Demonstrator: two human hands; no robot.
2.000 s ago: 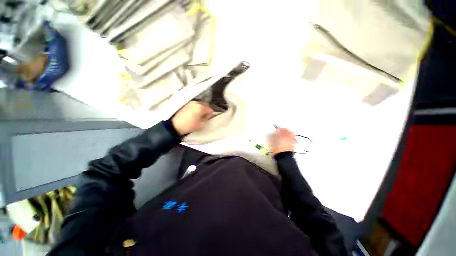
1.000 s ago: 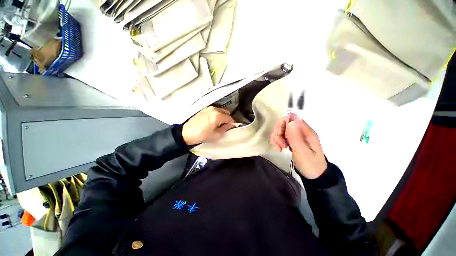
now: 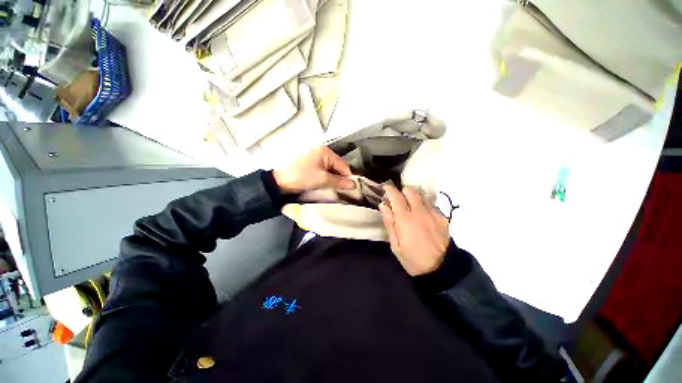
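Note:
A beige bag body (image 3: 336,220) lies at the table's front edge against my lap, its mouth open toward me and its darker lining (image 3: 383,158) showing. My left hand (image 3: 314,172) pinches a fold of fabric at the inside of the mouth. My right hand (image 3: 416,230) is at the mouth's right side, fingertips close to the left ones. A dark blade-like tip shows at the right fingertips; the rest of the snips is hidden in the hand. A black cord (image 3: 450,203) loops out beside my right hand.
Stacked beige bag pieces (image 3: 258,116) lie beyond my left hand. Larger beige bags (image 3: 576,75) lie at the far right. A small green-handled tool (image 3: 559,185) lies to the right. A grey metal cabinet (image 3: 127,224) and a blue basket (image 3: 112,75) stand at the left.
My right hand came back from the table at the right with snips, blades up, and has now moved left and down to the bag's mouth. The mouth is spread wider.

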